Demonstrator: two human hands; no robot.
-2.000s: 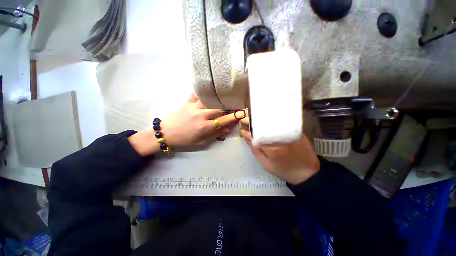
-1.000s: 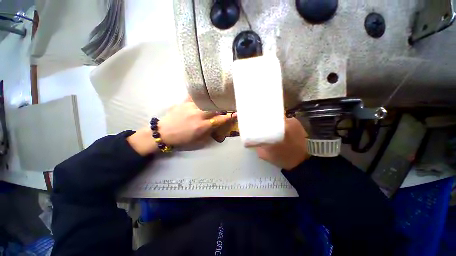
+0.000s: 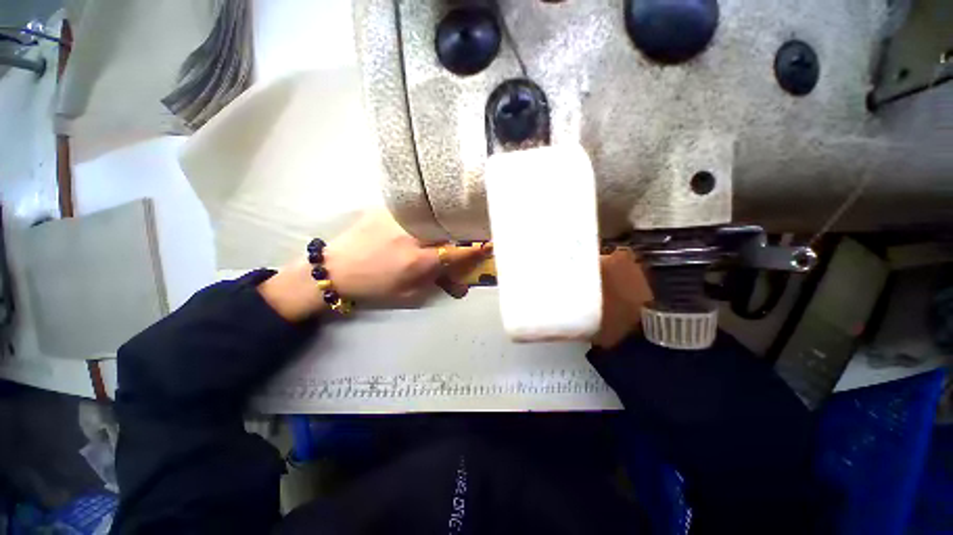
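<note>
A grey-beige fabric panel (image 3: pixel 282 157) lies on the white table, running under my left hand and the sewing machine head (image 3: pixel 606 115). My left hand (image 3: pixel 371 261) lies on the cloth left of the needle area, its fingertips hidden under the machine head. My right hand (image 3: pixel 624 298) is mostly hidden behind the white rounded block (image 3: pixel 545 246), so its fingers cannot be seen. A yellow-orange bed cover with dark patches (image 3: pixel 475 276) shows between the hands. The needle and presser foot are hidden.
A fanned grey panel stack (image 3: pixel 217 68) lies upper left, and a flat grey panel (image 3: pixel 105 277) near the left table edge. A ribbed tension dial (image 3: pixel 679 326) is right of the block. A smartphone (image 3: pixel 831 324) lies farther right. A printed rule (image 3: pixel 439 387) runs along the front edge.
My right hand has moved right and is more hidden behind the block. My left hand has shifted slightly left. The cloth's left edge has moved left, and more yellow bed cover shows.
</note>
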